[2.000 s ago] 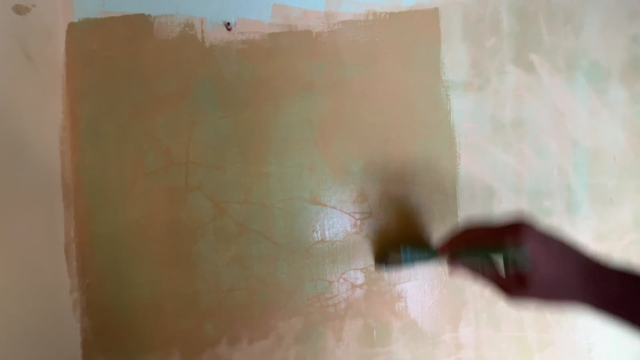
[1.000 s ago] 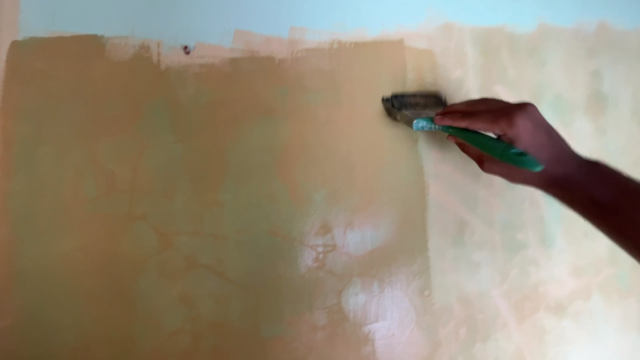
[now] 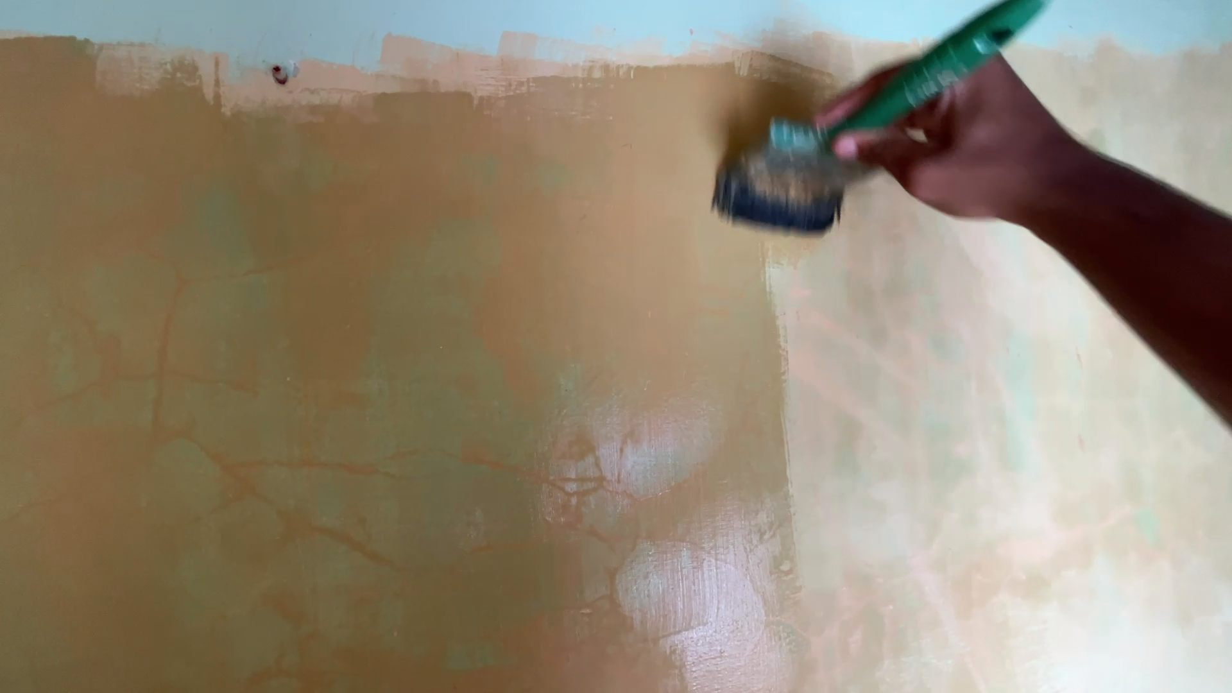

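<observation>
My right hand [image 3: 972, 144] grips a wide paintbrush [image 3: 934, 82] by its green plastic handle, at the upper right. The handle slants up to the right, and the dark bristles point down to the left, over the right edge of the darker brown coat [image 3: 616, 231]. The brush head is blurred, so I cannot tell whether the bristles touch the wall. This coat looks wet and shiny at lower centre, and crack-like lines show through it. To the right, the wall [image 3: 962, 404] is paler and patchy. My left hand is out of view.
A pale blue band [image 3: 616, 17] of wall runs along the top, above an uneven pinkish edge. A small dark hole or fixing [image 3: 280, 73] shows in the wall at upper left. Bright glare [image 3: 693, 597] lies on the lower coat.
My right hand first moved up the wall with the brush. Since then the brush has swung round, from bristles up and left to bristles pointing down, with the handle raised.
</observation>
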